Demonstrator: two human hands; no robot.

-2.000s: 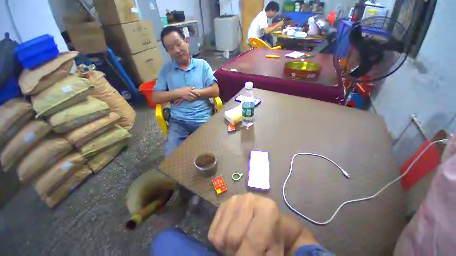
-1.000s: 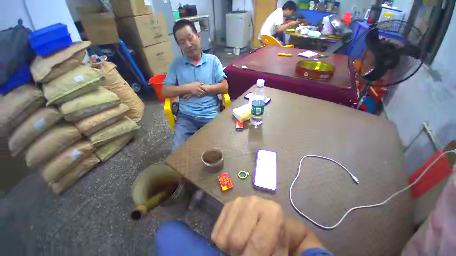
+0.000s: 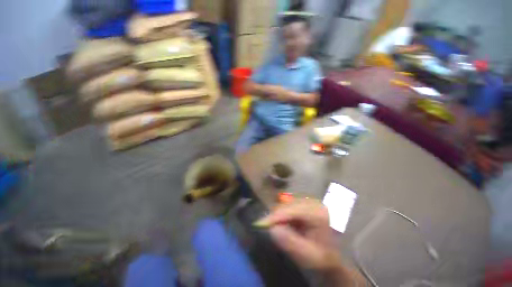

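The picture is blurred. My right hand [image 3: 303, 232] is over the near left edge of the brown table [image 3: 404, 168], its forearm coming from the bottom right. Its fingertips pinch a small pale yellowish thing [image 3: 261, 223], too blurred to name. My left hand is not in view. A phone with a white-looking screen [image 3: 339, 207] lies on the table just right of my hand. A small red packet [image 3: 285, 197] lies behind my hand, and a small round brown pot [image 3: 279, 174] stands beyond it.
A pale bucket [image 3: 199, 168] with a brown tube stands on the floor left of the table. A person [image 3: 286, 84] sits across the table's corner. A bottle [image 3: 353, 132], white cable [image 3: 404, 216] and stacked sacks [image 3: 126, 103] also show.
The view has swung left, shifting the scene rightward and blurring it. My right hand has gone from a closed fist to a pinch with its fingertips pointing left.
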